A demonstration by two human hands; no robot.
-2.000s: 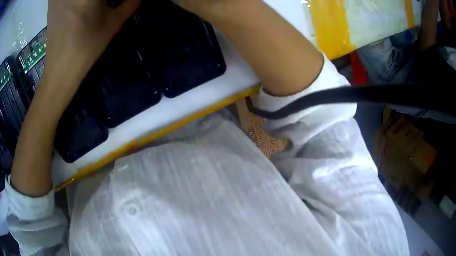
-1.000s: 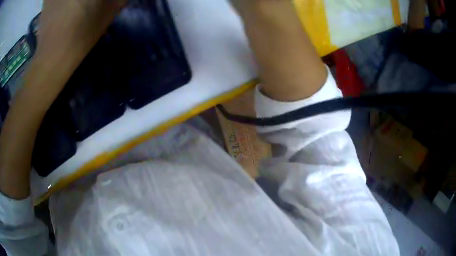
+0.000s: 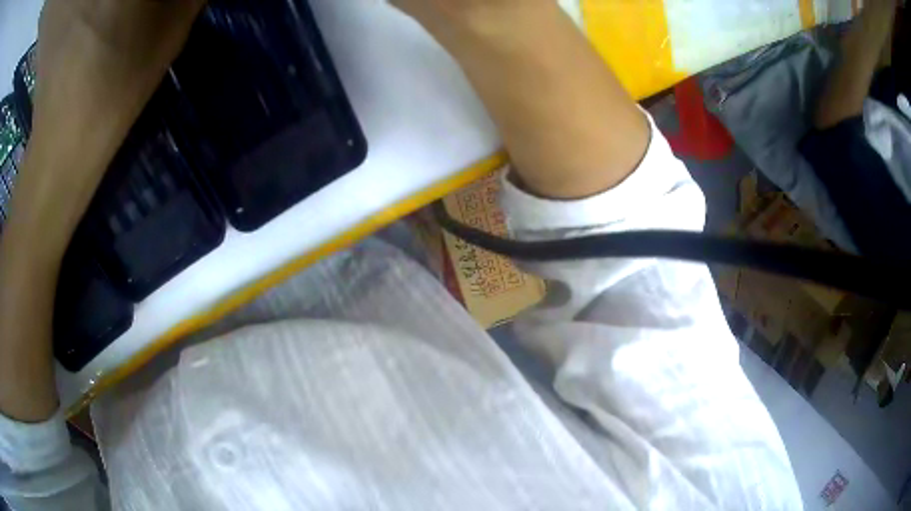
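Note:
Black housings [image 3: 275, 130] lie side by side on the white table covering [image 3: 410, 90], their rounded near ends facing me. Green circuit boards [image 3: 10, 135] show at the far left edge, partly behind my left forearm. My left hand [image 3: 125, 20] is at the top left, over the housings' far ends; its fingers are cut off by the frame. My right forearm reaches up to the top middle, and the right hand is out of the picture beyond the top edge. The thick black driver cord [image 3: 639, 243] crosses my right sleeve. No screwdriver shows.
Yellow tape [image 3: 300, 269] runs along the table's near edge, with a wider band [image 3: 627, 45] at the upper right. A printed cardboard carton [image 3: 489, 259] is below the edge. Another person's arm [image 3: 857, 70] is at the upper right, above more cartons [image 3: 789, 289].
The housings sit farther left in the picture than two seconds ago, with more bare covering to their right. The cord hangs a little lower across my right sleeve.

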